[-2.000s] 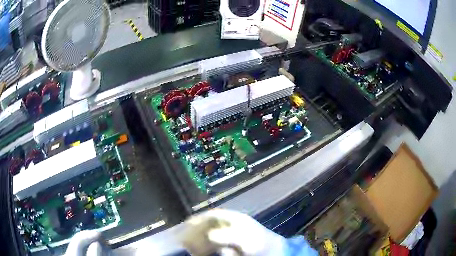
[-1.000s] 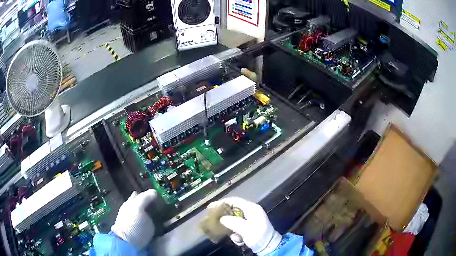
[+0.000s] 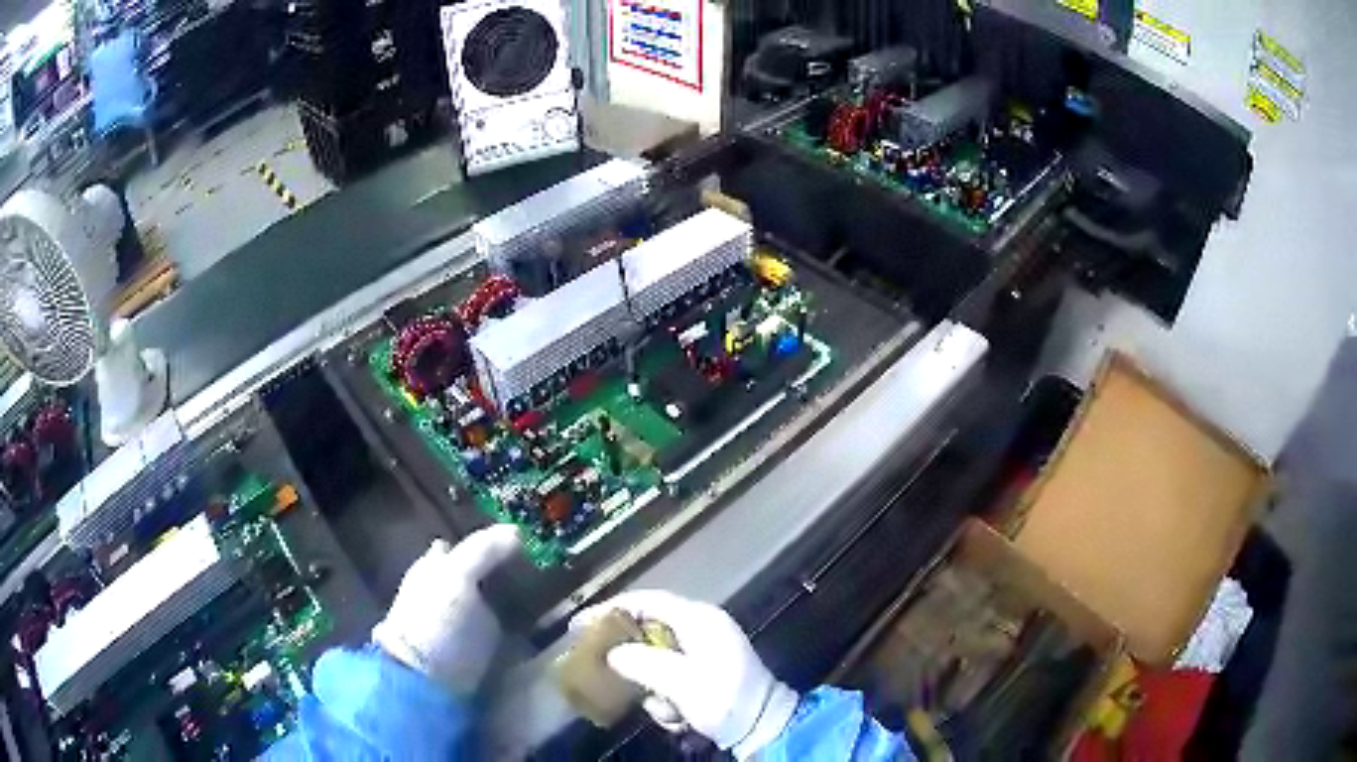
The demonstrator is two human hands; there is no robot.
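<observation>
My right hand (image 3: 692, 670), in a white glove, holds a palm-sized grey-tan block (image 3: 598, 670) above the conveyor's front rail. A small yellowish bit shows between its fingers. My left hand (image 3: 451, 603), also gloved, is at the near left corner of the middle circuit board (image 3: 595, 432). Its fingertips point to that corner; I cannot tell whether they touch it, and nothing shows in them. The board sits in a black carrier (image 3: 878, 331) and bears long silver heatsinks (image 3: 551, 331) and dark red toroidal inductors (image 3: 432, 354).
A second board (image 3: 164, 655) lies at the left, a third (image 3: 923, 149) at the far right. The shiny conveyor rail (image 3: 833, 439) runs in front. An open carton (image 3: 1146, 506) of mixed pieces stands at the lower right. A white fan (image 3: 45, 290) is at the left edge.
My left hand came into fuller view and moved right to the middle board's corner. My right hand still holds the block, slightly further left. The camera view has turned to the right.
</observation>
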